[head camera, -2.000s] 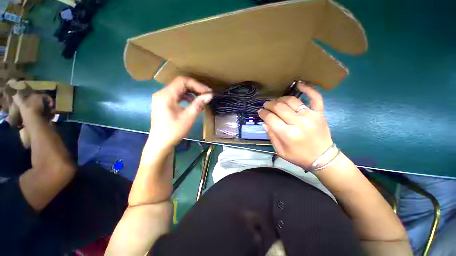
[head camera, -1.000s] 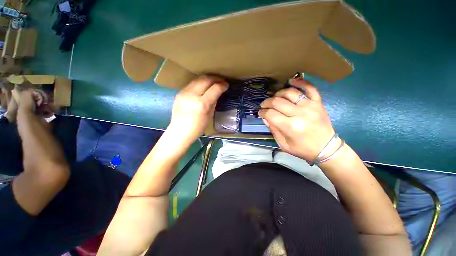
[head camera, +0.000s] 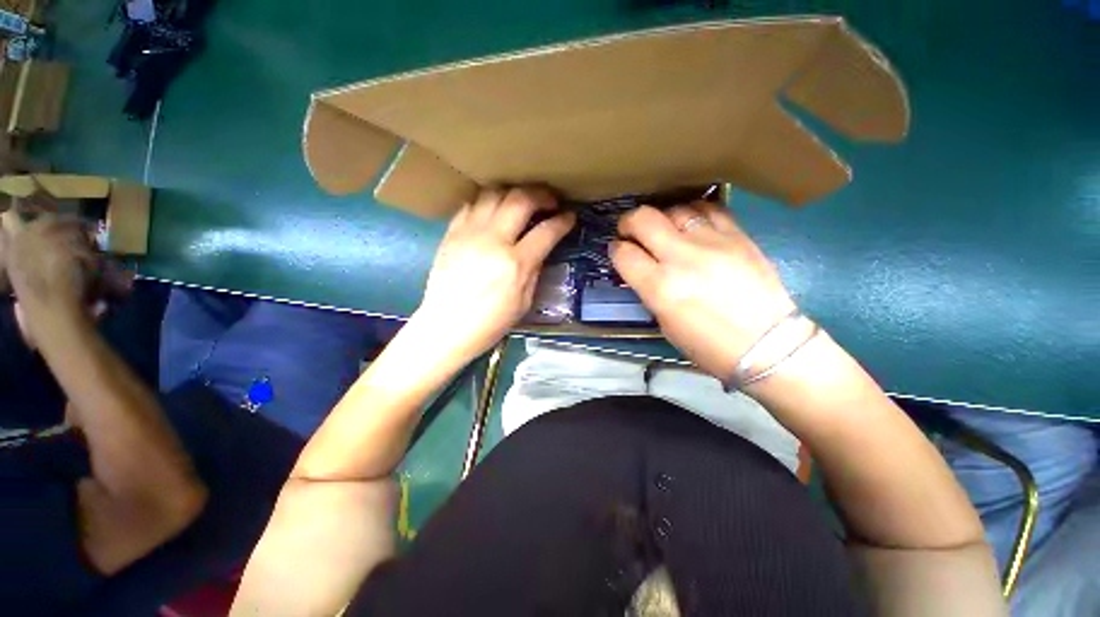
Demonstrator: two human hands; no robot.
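A brown mailer box stands at the bench's near edge, its long lid raised away from me. A coiled black cable lies in the box, partly hidden by my hands. A dark power adapter with a pale label and a clear plastic bag lie in the box's near side. My left hand is on the left part of the coil, fingers curled down into the box. My right hand is on the coil's right part, fingers curled. The fingertips of both are hidden in the cable.
The green bench extends both ways. A black heap lies at the far left. Another person's arm works at an open box on the left. Brown cartons stand behind it. A chair frame is at the lower right.
My left hand has moved right and down onto the cable in the box. My right hand has shifted slightly left, its fingers now in the coil. The dark piece at its fingertips is now mostly hidden.
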